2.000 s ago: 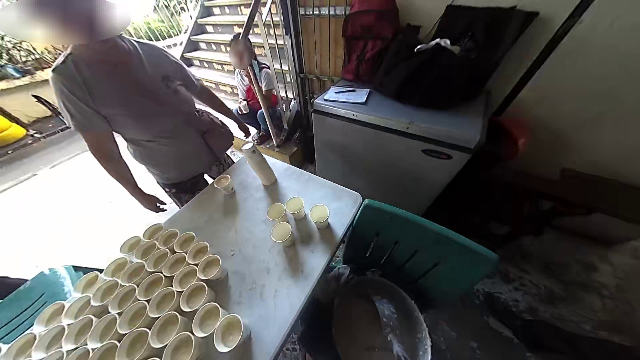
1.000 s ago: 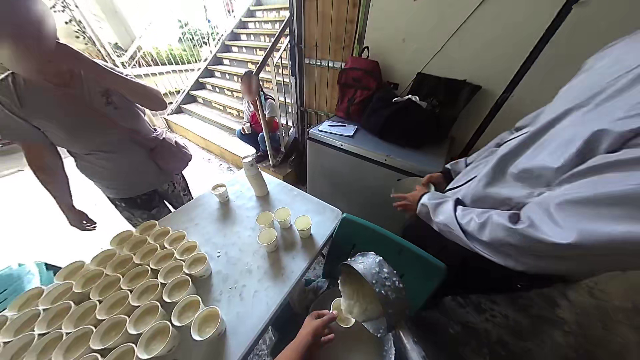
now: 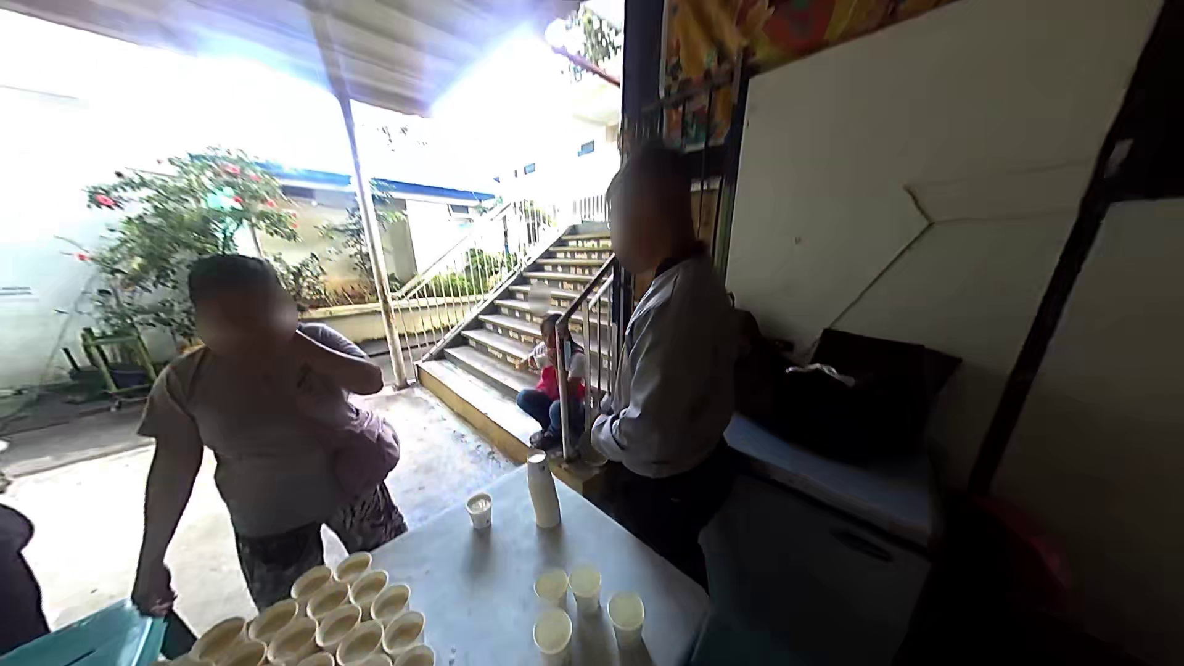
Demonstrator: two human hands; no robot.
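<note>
Neither my left hand nor my right hand shows in the head view now. Rows of filled paper cups (image 3: 329, 601) stand close together at the lower left of the white table (image 3: 444, 573). A separate group of several cups (image 3: 585, 588) with pale contents stands nearer the right edge. Toward the far corner is a tall stack of paper cups (image 3: 543, 490), and a single cup (image 3: 479, 511) stands to its left. The large pot seen earlier is outside this view.
A person in a grey shirt (image 3: 268, 416) stands beyond the table's left side; another in a light jacket (image 3: 680, 361) stands past its right edge. A third person (image 3: 553, 384) sits at the stairs (image 3: 527, 314). Right are a chest freezer (image 3: 832, 555) and dark bags (image 3: 823, 398). A teal chair (image 3: 92, 638) is lower left.
The view has tilted up, leaving out the pot and the hand with a cup seen one second ago. The person in the light jacket has moved from the right foreground to near the stairs.
</note>
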